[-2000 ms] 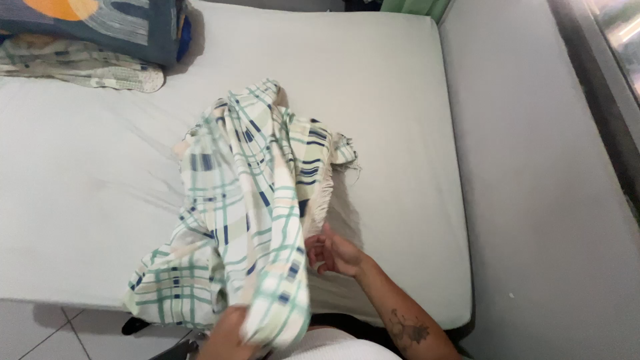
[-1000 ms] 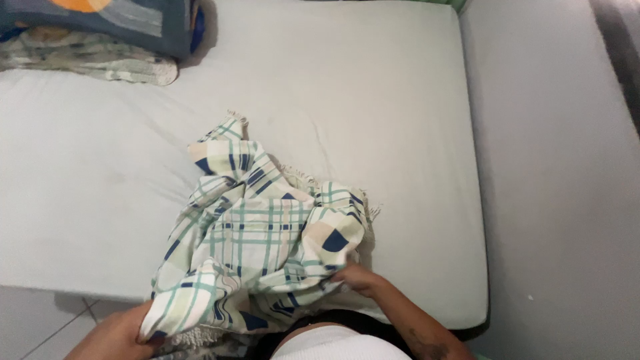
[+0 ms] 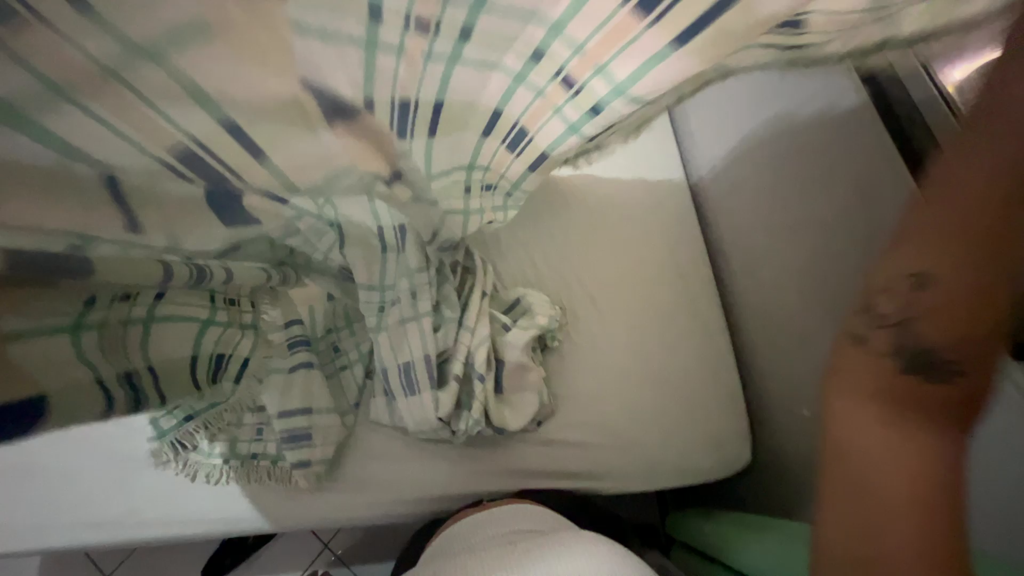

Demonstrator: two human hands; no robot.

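Note:
A plaid blanket (image 3: 416, 352) with a fringed edge, in white, green, navy and peach, is spread upward across the top and left of the view. Its lower part lies bunched on a mattress with a pale fitted sheet (image 3: 640, 352). A raised right forearm with a tattoo stands at the right side, and the blanket's upper edge runs toward it. My right hand is beyond the frame, so its hold on the cloth does not show. No part of my left hand can be made out.
A grey wall (image 3: 784, 240) runs along the mattress's right side, with a dark frame strip (image 3: 904, 112) at the upper right. Something green (image 3: 736, 532) is at the lower right, beside the mattress corner. Floor tiles (image 3: 300, 552) and a dark object (image 3: 236, 554) show at the lower left.
The blanket was gathered low on the mattress near both hands; now much of it is lifted and spread before the camera. The right arm has risen, and both hands have left the view.

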